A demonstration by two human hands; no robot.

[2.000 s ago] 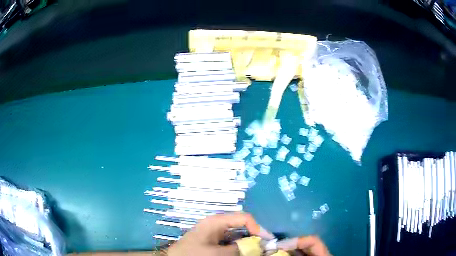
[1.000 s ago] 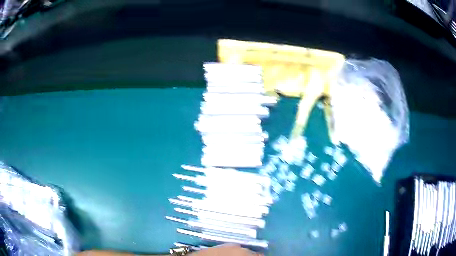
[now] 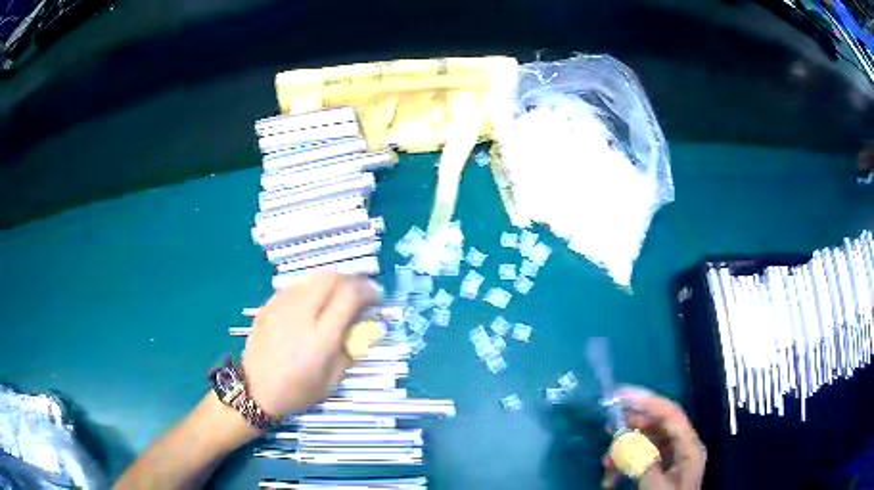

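Note:
My left hand (image 3: pixel 305 340), with a watch and a pale yellow finger cot on the thumb, is over the column of silver-white metal tubes (image 3: pixel 316 187). Its fingertips are blurred, and a grip on a tube cannot be told. My right hand (image 3: pixel 661 442), also with a yellow finger cot, is at the lower right. It holds a blurred slim piece (image 3: pixel 604 368) pointing up. Tubes with thin rods (image 3: pixel 362 442) lie below my left hand, one jutting right. Small clear plastic pieces (image 3: pixel 472 284) are scattered right of the column.
A yellow packet (image 3: pixel 398 78) with a hanging tail lies behind the tubes, beside a clear bag of whitish parts (image 3: pixel 585 182). A black tray (image 3: pixel 697 316) of slim silver pieces is at the right. A plastic-wrapped bundle (image 3: pixel 43 435) is at lower left.
The view has shifted, so the bench items appear farther left. My left hand has moved up over the column. My right hand has come into view with a slim piece.

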